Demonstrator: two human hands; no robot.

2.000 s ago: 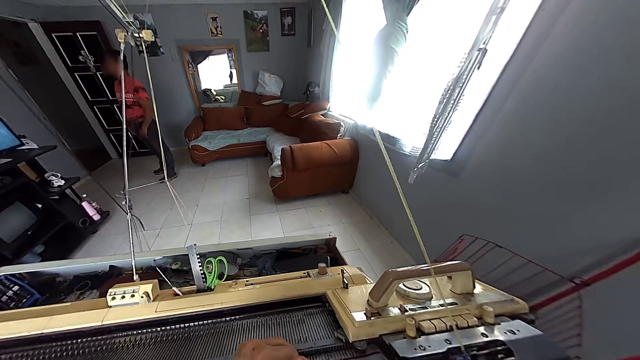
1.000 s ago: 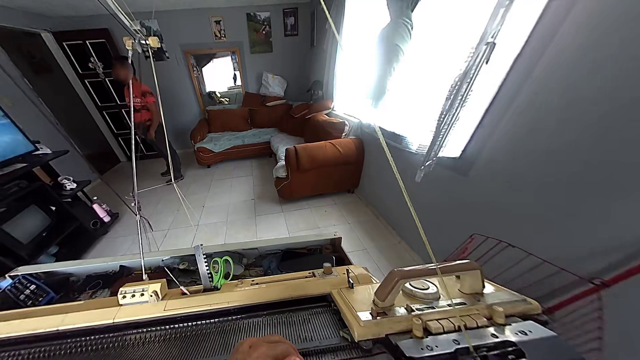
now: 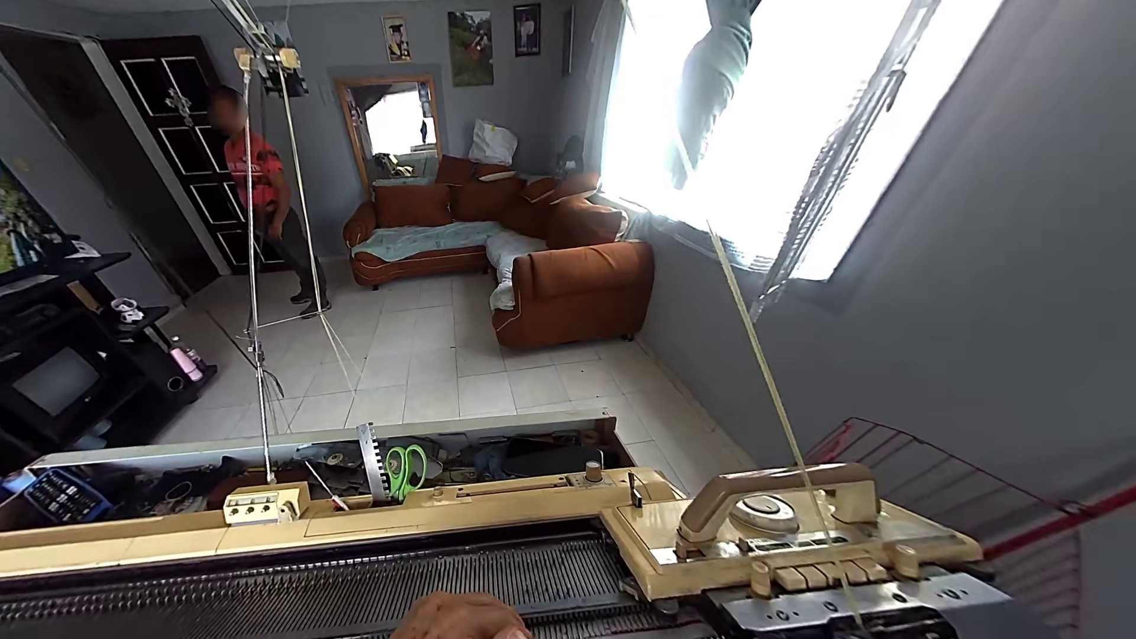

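At the bottom edge, my left hand (image 3: pixel 461 617) rests low over the front of a knitting machine's needle bed (image 3: pixel 497 572); only its back and knuckles show, and its fingers and any held thing are hidden. My right hand is out of view. To the right sits the beige knitting carriage (image 3: pixel 657 537), with a brown handle (image 3: pixel 790 480), a round dial (image 3: pixel 765 513) and push buttons (image 3: pixel 821 575). A pale yarn (image 3: pixel 754 346) runs down across it. A row counter (image 3: pixel 264 504) stands on the machine's back rail at left.
Behind the bed, a long open tray (image 3: pixel 524 422) holds green-handled scissors (image 3: pixel 406 472), a toothed strip (image 3: pixel 373 463) and other items. A yarn mast (image 3: pixel 257 355) rises at left. A red wire rack (image 3: pixel 958 475) is at right. Beyond are a person (image 3: pixel 257 177) and a brown sofa (image 3: pixel 577 293).
My left hand has shifted slightly left along the needle bed, farther from the carriage. The carriage keeps its place on the machine.
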